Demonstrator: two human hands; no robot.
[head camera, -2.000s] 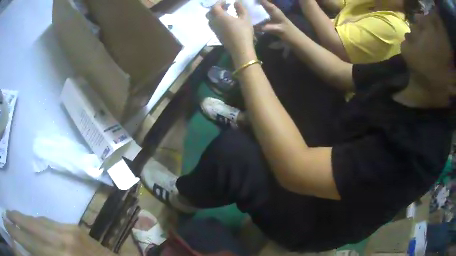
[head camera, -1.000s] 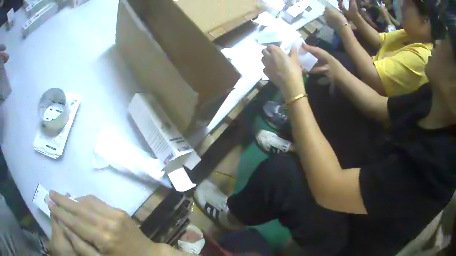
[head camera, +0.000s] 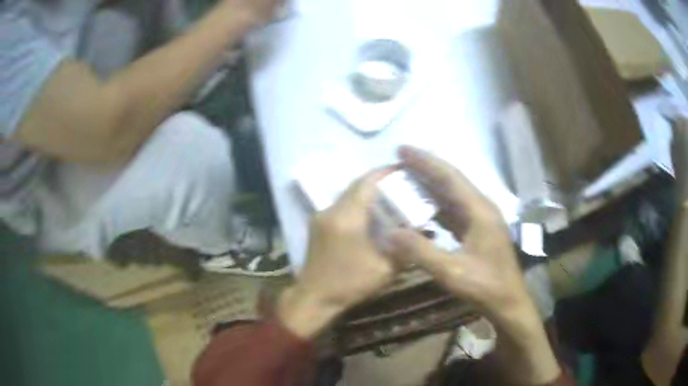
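My left hand (head camera: 349, 245) and my right hand (head camera: 471, 237) are in the lower middle, over the near edge of the white table. Between them they hold a small white carton (head camera: 407, 197), blurred, with its far end showing between the fingers. My fingers hide much of it. A flat white piece (head camera: 317, 177) lies on the table just beyond my left hand. The frame is blurred, so print and flaps on the held carton cannot be read.
A tape roll (head camera: 380, 69) rests on flat white cartons (head camera: 364, 114). An open brown box (head camera: 569, 83) stands at right, beside an open white carton (head camera: 523, 154). A person with a bare forearm (head camera: 128, 102) sits at left. Another person's dark clothing shows at lower right.
The view has swung left and down. Both my hands are now fully in view, at the middle, around a white carton. The person at left has come into view.
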